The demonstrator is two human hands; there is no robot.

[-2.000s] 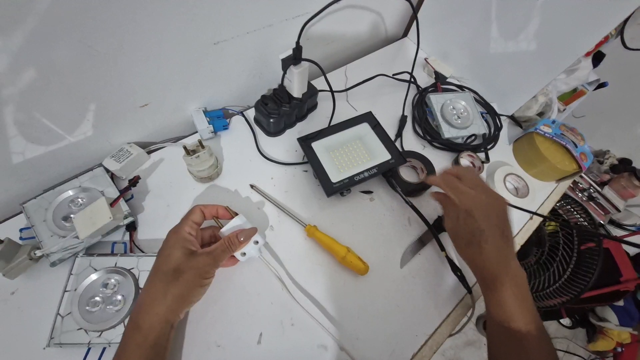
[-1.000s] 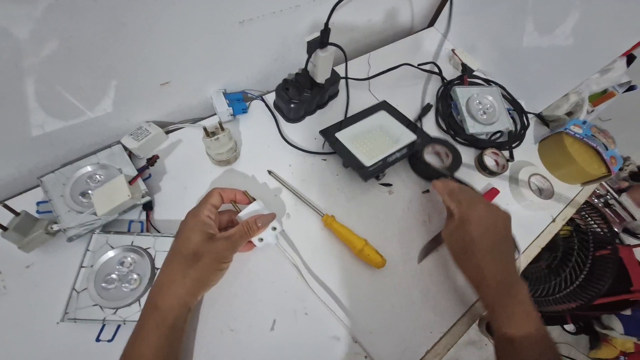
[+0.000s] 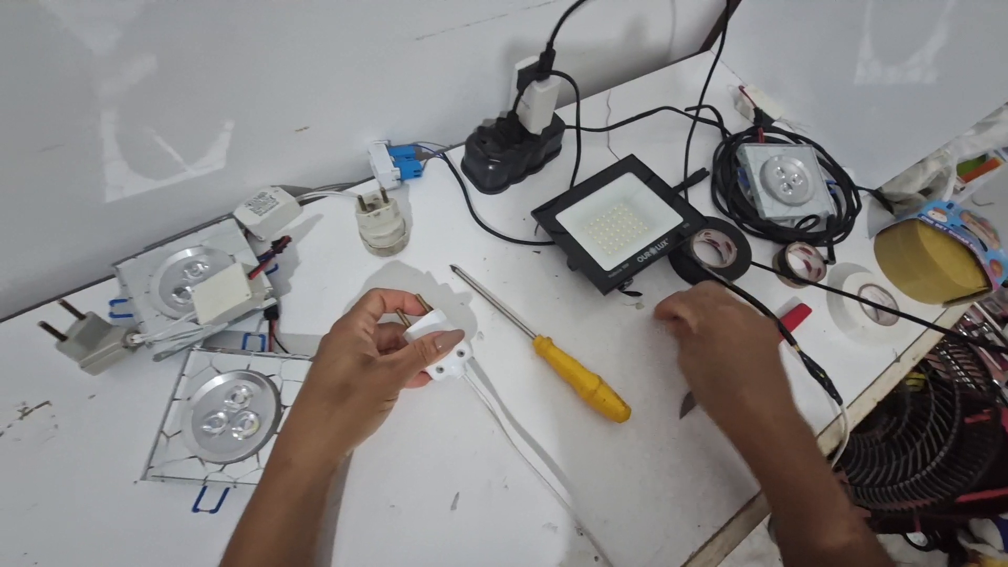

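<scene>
My left hand (image 3: 370, 358) holds a white two-pin plug (image 3: 442, 346) between thumb and fingers, its pins pointing up and left and a thin white cable (image 3: 516, 445) running down right. A screwdriver with a yellow handle (image 3: 583, 379) lies just right of the plug. My right hand (image 3: 720, 346) is curled above the table, below a black LED floodlight (image 3: 622, 224) and a roll of black tape (image 3: 713, 248); its fingertips are hidden, so whether it holds anything is unclear. Partly behind this hand lies a knife with a red handle (image 3: 794, 320).
Square spotlights (image 3: 228, 413) lie at left beside a grey plug (image 3: 94, 342). A white plug adapter (image 3: 381, 224) and a black socket adapter (image 3: 512, 150) stand at the back. Coiled black cable (image 3: 728, 177) and tape rolls (image 3: 862, 303) are at right. A black fan (image 3: 906, 441) is beyond the table edge.
My right hand has moved away from the black tape roll, toward the lower left. My left hand still holds the white plug.
</scene>
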